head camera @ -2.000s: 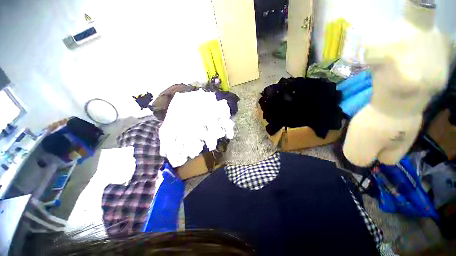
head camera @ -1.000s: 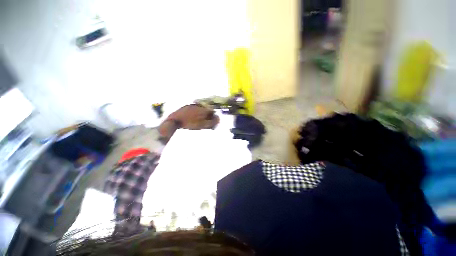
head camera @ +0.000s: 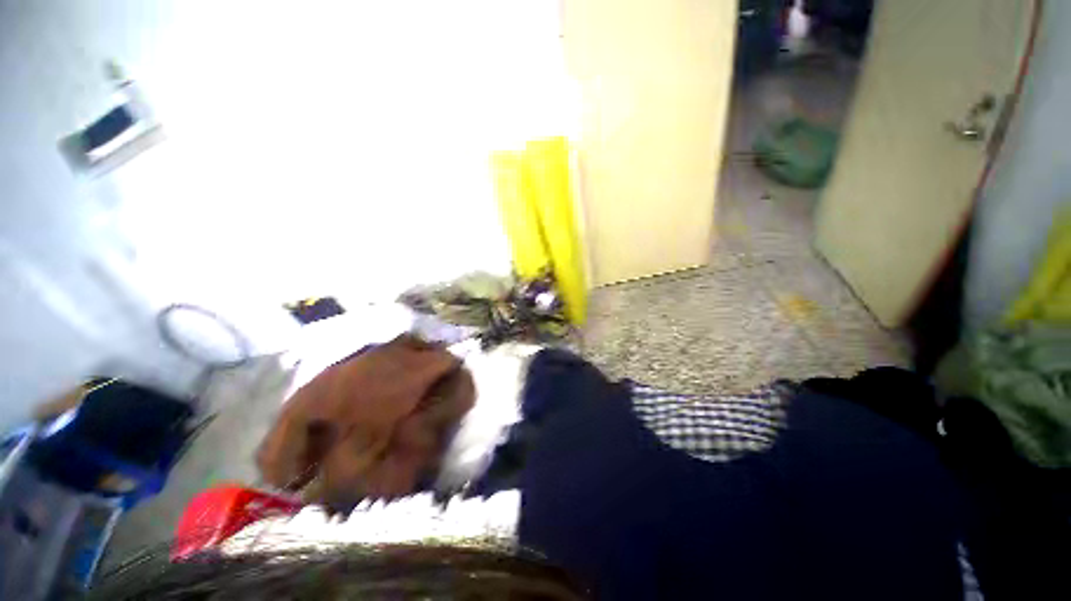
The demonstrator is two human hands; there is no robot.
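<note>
A navy garment [head camera: 740,517] fills the lower right of the head view, close to me, with its neckline toward the far side. A black-and-white checked lining [head camera: 712,423] shows inside the neck opening. A bit of checked trim shows near the bottom edge at the right. Neither of my hands is in view, so what holds the garment cannot be seen. Hair blurs the bottom edge of the picture.
A brown cloth heap [head camera: 370,417] and white cloth [head camera: 388,520] lie to the left, with a red thing [head camera: 229,517] beside them. Black clothing [head camera: 998,470] is at the right. An open door [head camera: 910,164] stands ahead beyond speckled floor [head camera: 669,329]. Yellow strips [head camera: 544,217] stand by the wall.
The view has moved forward toward the doorway, with the navy garment still in front. The mannequin and blue things at the right have left the view. The brown heap looks nearer.
</note>
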